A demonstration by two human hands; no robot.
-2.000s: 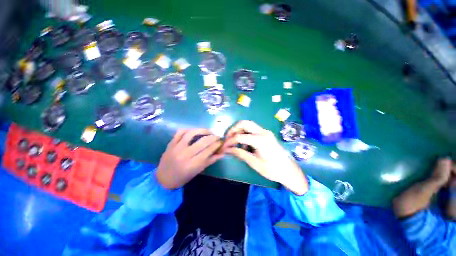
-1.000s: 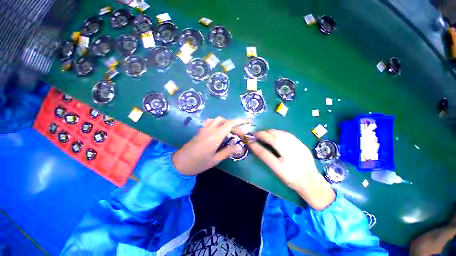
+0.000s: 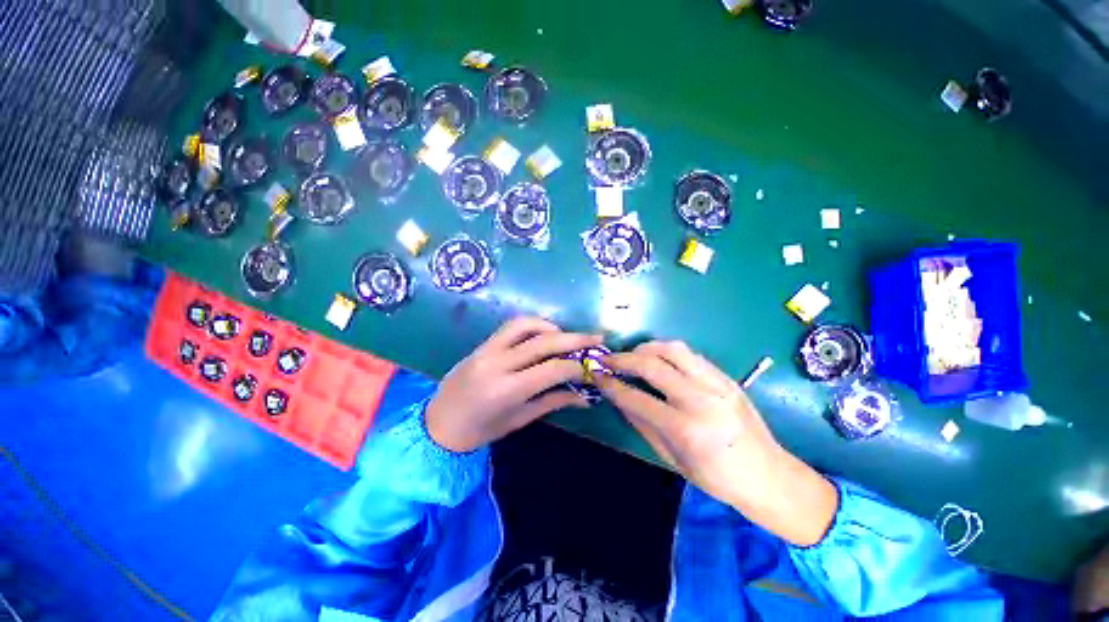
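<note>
My left hand (image 3: 517, 383) and my right hand (image 3: 693, 413) meet at the bench's near edge. Between their fingertips is a small round housing (image 3: 587, 374), mostly covered by the fingers, with a bit of yellow showing on it. Both hands grip it from either side. Several black round housings with clear rims (image 3: 462, 263) lie beyond the hands, many with a small white battery with a yellow end (image 3: 414, 236) beside them. A housing (image 3: 834, 352) and a paler clear disc (image 3: 863, 410) lie right of my right hand.
A blue bin (image 3: 898, 322) with cream-white pieces stands at the right, a translucent bottle (image 3: 1005, 412) beside it. A white cord loop (image 3: 960, 530) lies near the right bench edge. A red compartment tray (image 3: 310, 417) holds units at the left. A pale sleeve or arm (image 3: 277, 22) reaches in at the top left.
The view has shifted. The fingers have closed over the housing, which showed more openly between my hands a second ago. A small pale strip now shows beside my right hand.
</note>
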